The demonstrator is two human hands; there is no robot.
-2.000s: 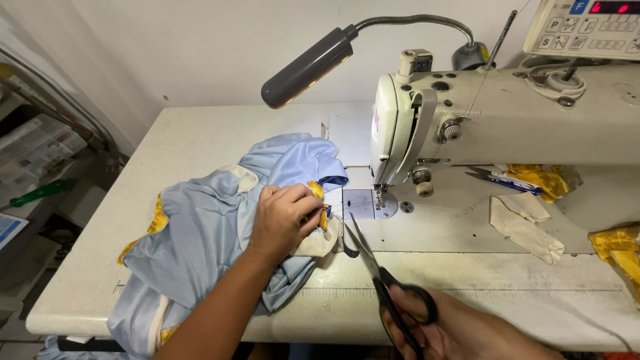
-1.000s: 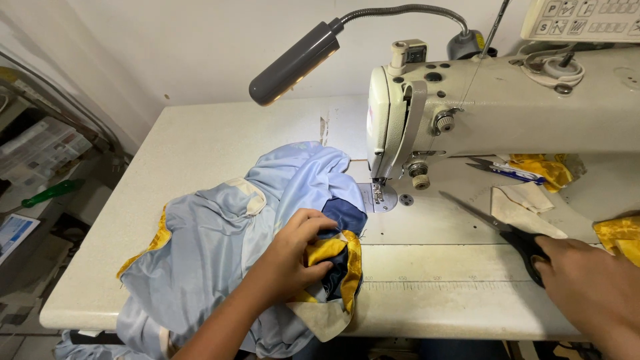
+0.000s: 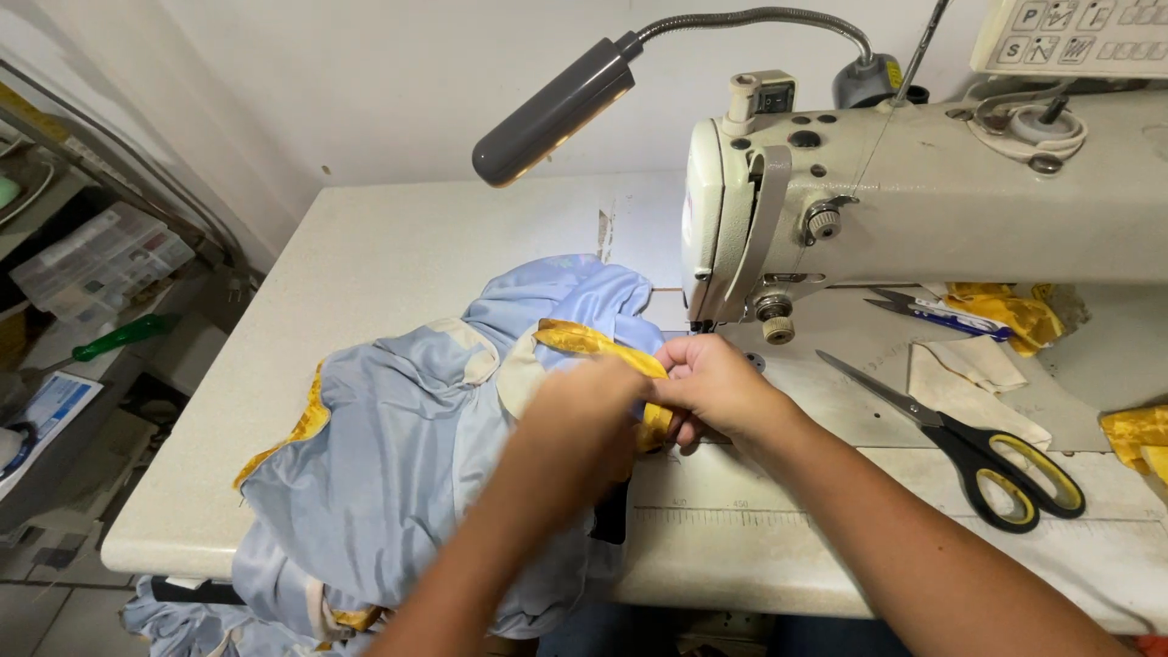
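A light blue garment (image 3: 392, 438) with yellow trim lies bunched on the sewing table, left of the industrial sewing machine's needle area. My left hand (image 3: 589, 411), blurred, is at its yellow edging; how its fingers close is hard to make out. My right hand (image 3: 716, 388) pinches the yellow fabric band (image 3: 593, 342) between thumb and fingers, just in front of the presser foot. Black-handled scissors (image 3: 976, 447) with yellow inner rings rest on the table to the right, with no hand on them.
The sewing machine (image 3: 940, 192) stands at the right, under a grey gooseneck lamp (image 3: 557, 109). Thread snips (image 3: 940, 315), cream fabric pieces (image 3: 981, 379) and yellow scraps (image 3: 1004, 315) lie beneath its arm. A green-handled screwdriver (image 3: 119, 338) and a plastic compartment box (image 3: 100, 260) sit on a lower shelf at left.
My right hand held the scissors in the earlier frames. It has let them go on the table at right and moved left to the garment, taking hold of the yellow band.
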